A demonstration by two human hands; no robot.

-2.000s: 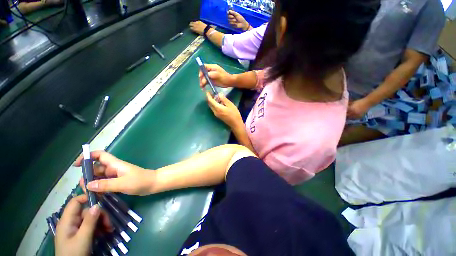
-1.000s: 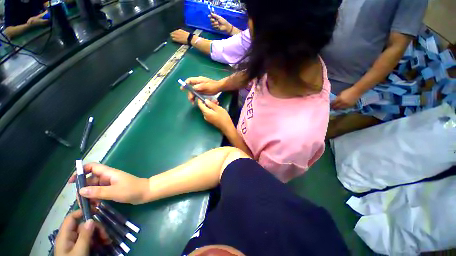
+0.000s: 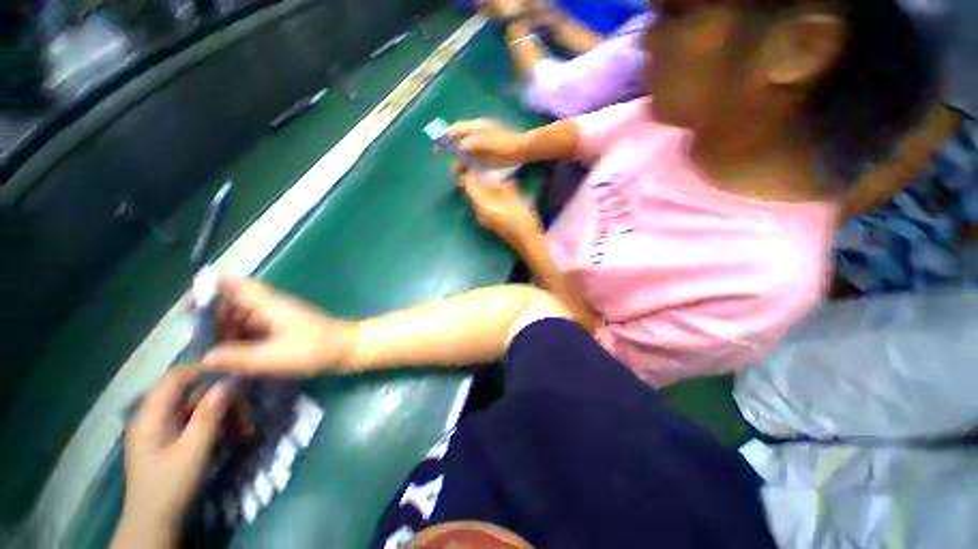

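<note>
The frame is blurred. My right hand (image 3: 273, 330) pinches a dark pen-like stick (image 3: 204, 322) with its pale end up. My left hand (image 3: 169, 445) is just below, its fingers closed around the stick's lower part, which they hide. A row of dark sticks with pale ends (image 3: 281, 461) lies fanned on the green worktop (image 3: 370, 231), partly behind my left hand.
A pale edge rail (image 3: 306, 202) separates the worktop from the dark green conveyor. Loose sticks (image 3: 211, 223) lie on the conveyor. A person in a pink top (image 3: 686, 257) sits close on the right, holding a small item. White sacks (image 3: 858, 375) lie at right.
The view has shifted, so the scene sits differently in frame. My hands still hold the stick. The neighbour's head has turned, and their hands are blurred around a pale-ended item.
</note>
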